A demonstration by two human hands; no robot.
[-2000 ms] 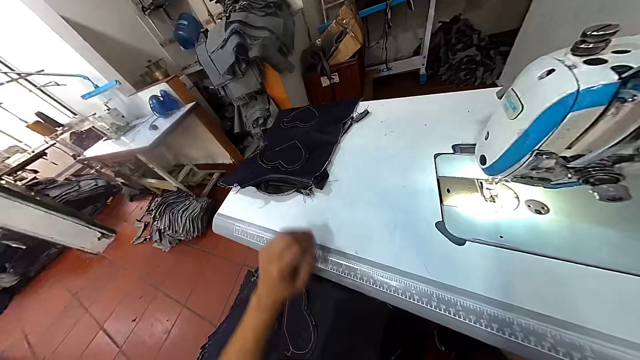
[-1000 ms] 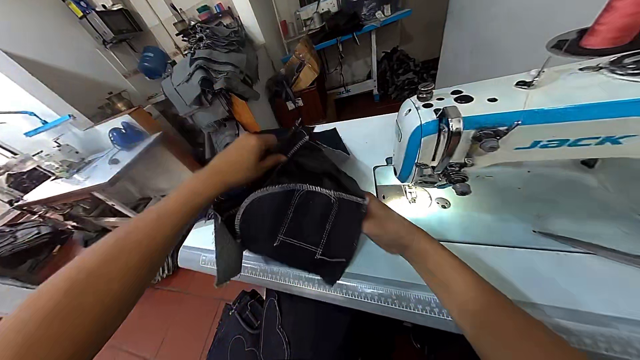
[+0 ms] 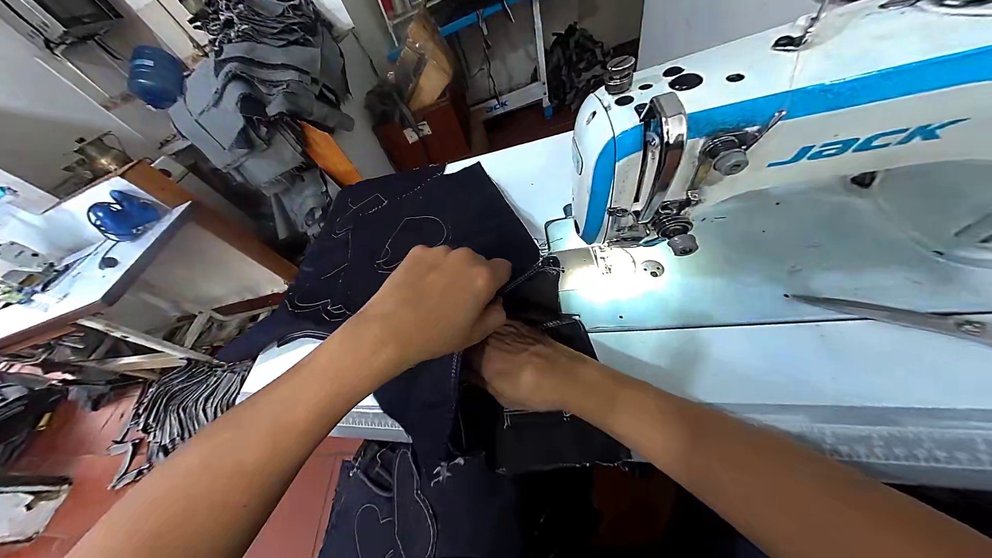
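Note:
Dark navy fabric pieces (image 3: 310, 263) with light stitched outlines lie over the left part of the white sewing table (image 3: 744, 364). My left hand (image 3: 438, 298) is closed on the dark cloth near its stitched edge. Against it, lower and to the right, my right hand (image 3: 527, 364) grips the same cloth, its fingertips hidden in the folds. Just right of the cloth is the lit needle area of a Jack sewing machine (image 3: 632, 170). More dark fabric with stitched curves (image 3: 395, 504) hangs below the table edge.
Metal scissors or snips (image 3: 891, 311), partly cut off by the frame, rest on the table's right side. Stacks of grey cloth (image 3: 263, 101) stand behind at the left, another bundle (image 3: 186, 411) on the red tile floor (image 3: 302, 504). A side table (image 3: 155, 263) stands at far left.
A second ago the hands were apart, holding up a black piece with a stitched outline; now they meet at the cloth beside the machine. Two seconds ago one hand was empty over the table edge.

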